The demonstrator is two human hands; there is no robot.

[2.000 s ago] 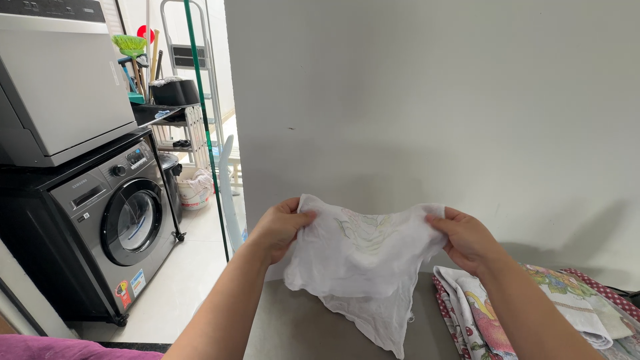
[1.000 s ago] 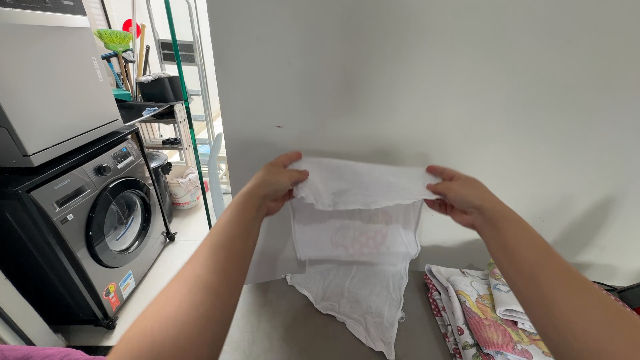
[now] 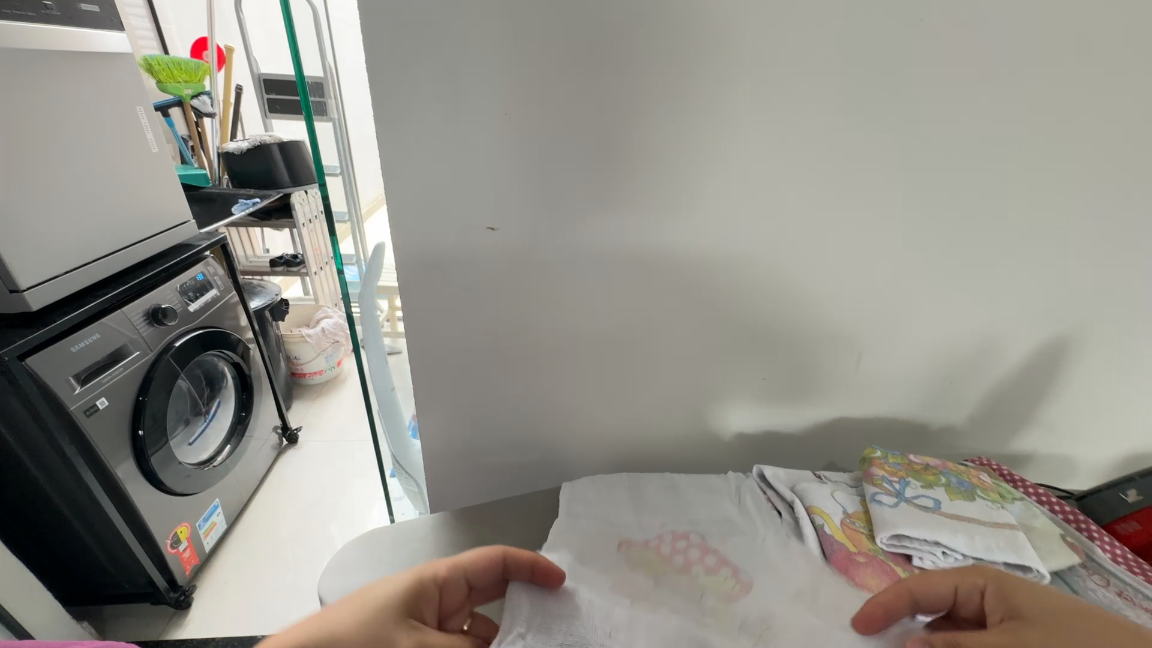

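Observation:
A thin white cloth (image 3: 666, 513) with a faint pink dotted print lies spread on the grey tabletop, its near part cut off by the bottom of the view. At its left edge my left hand (image 3: 450, 594), with a ring on one finger, pinches the fabric between thumb and fingers. My right hand (image 3: 981, 607) is at the cloth's right edge, fingertips on it; whether they grip is partly hidden. Beyond my right hand lie folded printed cloths (image 3: 954, 513) with fruit and flower patterns, against the white cloth's right side.
A grey wall (image 3: 720, 225) rises behind the rounded table (image 3: 432, 544). A red and black object (image 3: 1125, 513) is at the far right. To the left are a Samsung front-loading machine (image 3: 180, 405), a green-edged glass panel (image 3: 333, 225), a green broom (image 3: 177, 76) and a bucket with cloth (image 3: 317, 360).
The white cloth, earlier held up and hanging between both hands, now lies on the table. Both hands have come down with it.

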